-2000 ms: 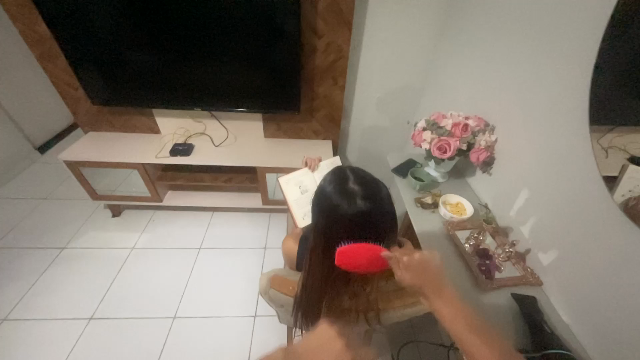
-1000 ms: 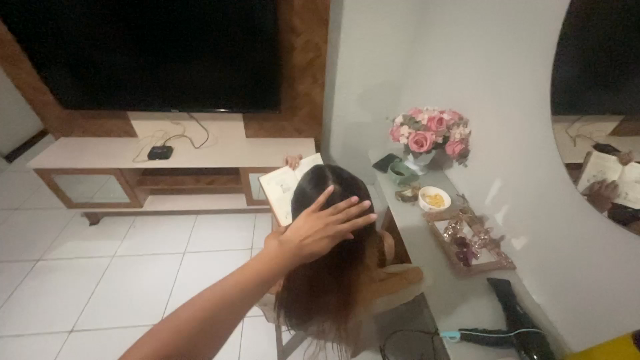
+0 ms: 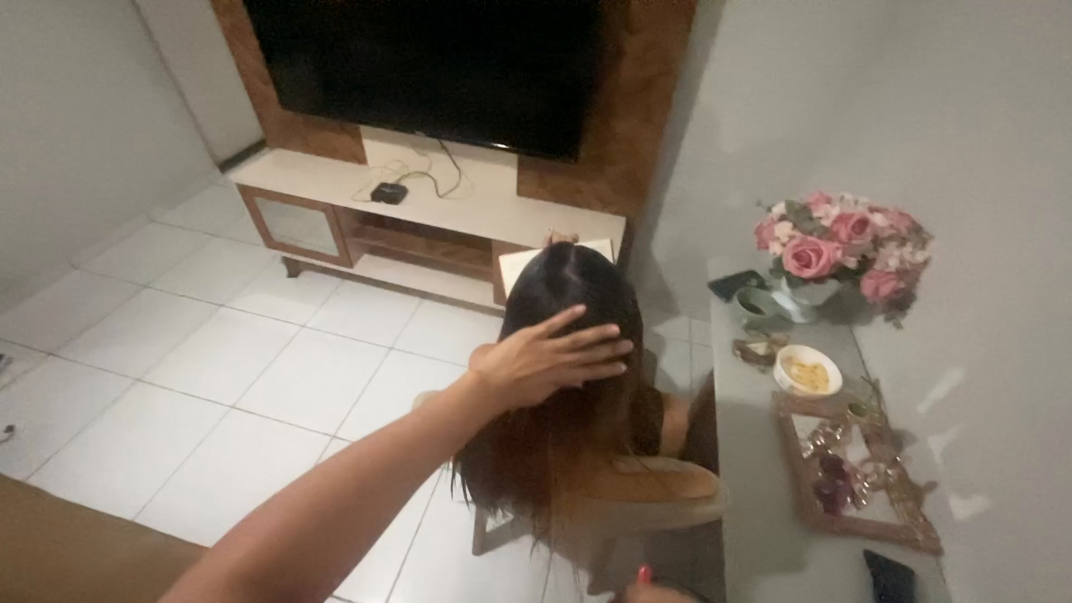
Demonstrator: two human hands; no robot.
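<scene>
A person with long dark hair (image 3: 578, 285) sits on a chair, seen from behind and above, an open book (image 3: 517, 266) in front of them. My left hand (image 3: 557, 356) lies with spread fingers on the back of the person's head. At the bottom edge shows a small part of my right hand (image 3: 653, 593), low behind the hanging hair. A red tip, which looks like part of the hairbrush (image 3: 644, 574), sticks up from it. Most of that hand and of the brush is out of the frame.
Right of the person runs a narrow table (image 3: 754, 469) with a flower vase (image 3: 800, 297), a bowl of food (image 3: 806, 370), a mirrored tray (image 3: 863, 536) and a black object. Ahead are a low TV stand (image 3: 452, 213) and a television.
Two seconds ago the red hairbrush was in my right hand at the back of the head; it is now low at the bottom edge. My left hand has come onto the head.
</scene>
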